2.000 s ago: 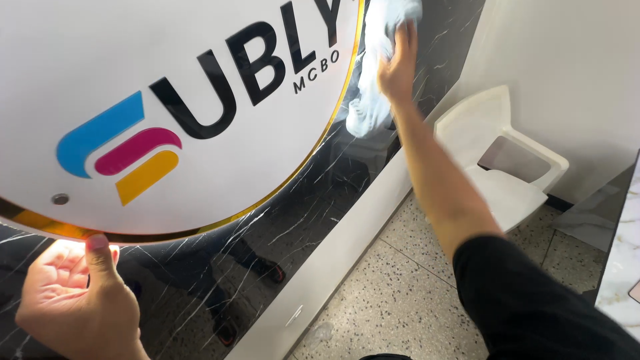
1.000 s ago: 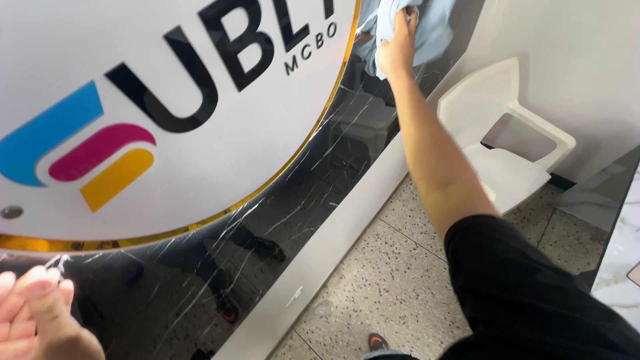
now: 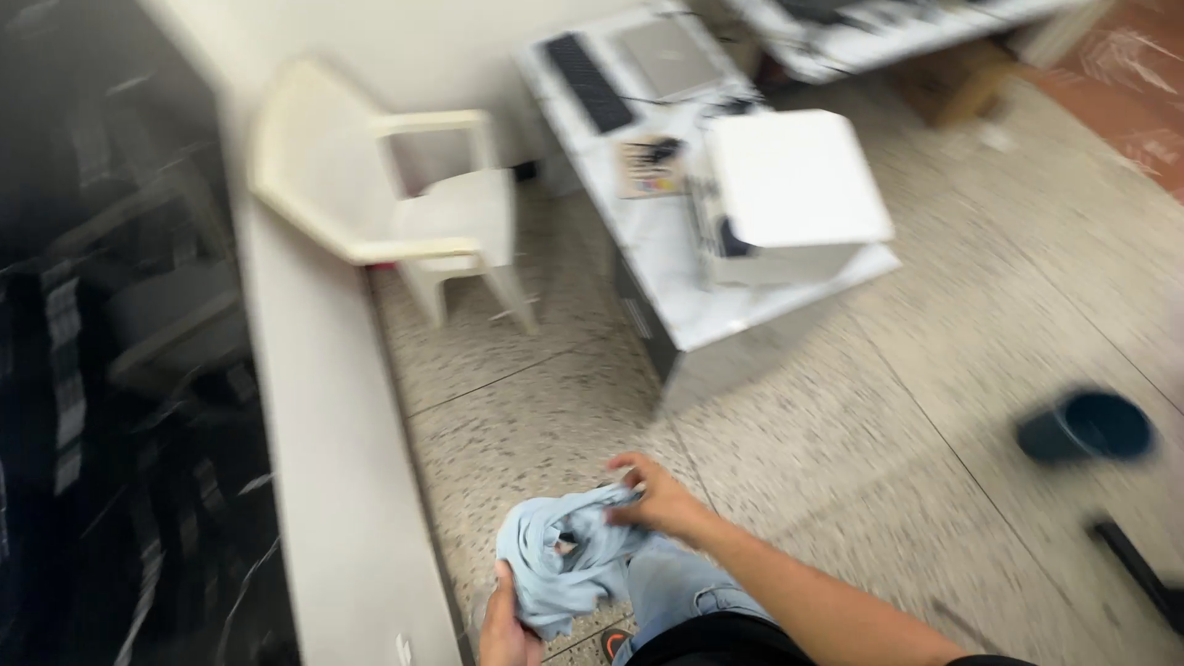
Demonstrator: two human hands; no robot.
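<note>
A light blue cloth [image 3: 555,523], bunched and loosely folded, is between my two hands low in the middle of the view. My left hand [image 3: 507,629] grips its lower left edge, with the thumb on top. At its upper right side, my right hand [image 3: 652,495] has the fingers curled around the fabric, though blur softens the fingertips. My jeans and one shoe show just below the cloth.
Black marble-look panel [image 3: 120,388] with a pale ledge [image 3: 342,462] at left. White plastic chair [image 3: 453,208] beyond. A marble-topped desk [image 3: 684,314] bears a white boxy machine [image 3: 800,185], keyboard [image 3: 589,81] and laptop [image 3: 668,57]. Dark bucket [image 3: 1087,425] on the speckled floor.
The view has swung away from the round sign towards the desk and floor. The cloth, earlier against the black panel in my right hand, is now low before me, with my left hand on it too.
</note>
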